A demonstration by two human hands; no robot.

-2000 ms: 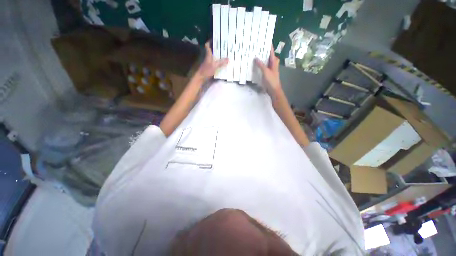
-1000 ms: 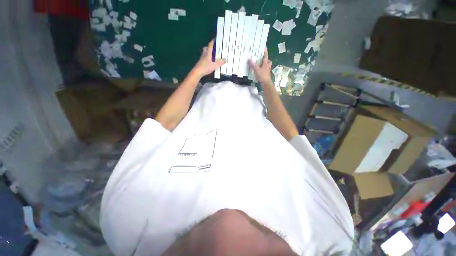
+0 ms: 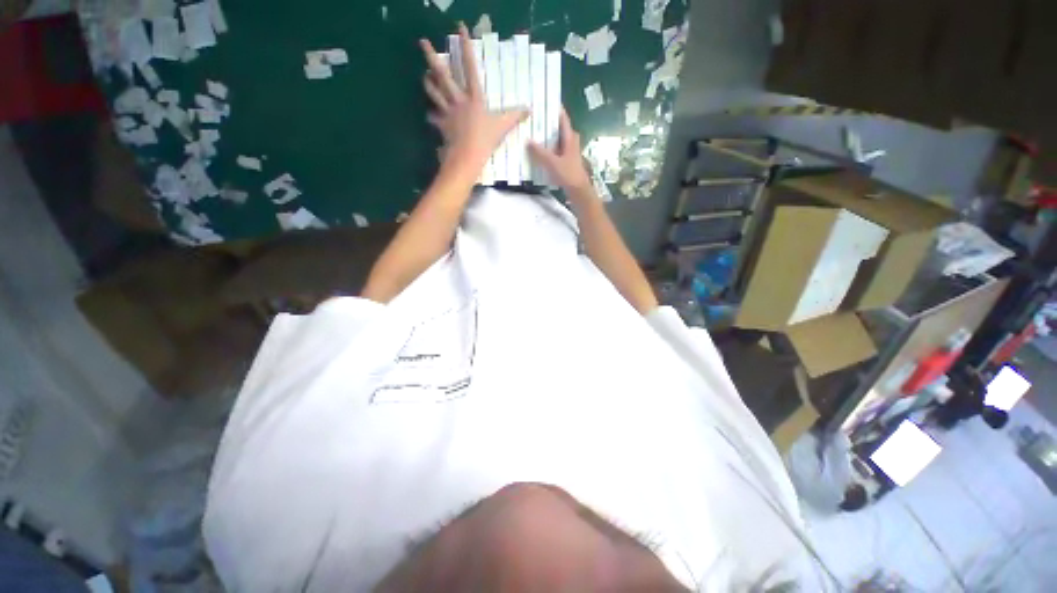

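A row of several slim white product boxes point(image 3: 522, 87) stands side by side at the near edge of the green table point(image 3: 371, 127). My left hand point(image 3: 466, 116) lies over the left end of the row, fingers spread across the boxes and thumb pointing right. My right hand point(image 3: 565, 160) is at the right side of the row, near its lower end, with the thumb on the boxes. Both hands are bare and press the row between them. The left boxes are partly hidden by my left hand.
White paper scraps point(image 3: 186, 180) are strewn over the table's left and right parts. To the right are a rack-like frame point(image 3: 721, 197), an open brown carton point(image 3: 788, 266) and a dark brown carton point(image 3: 904, 70). Brown cardboard point(image 3: 174, 313) lies below the table at left.
The view has shifted, showing more of the table's left side. My left hand has moved from the row's left side up over its boxes, fingers spreading. The box ends look more even.
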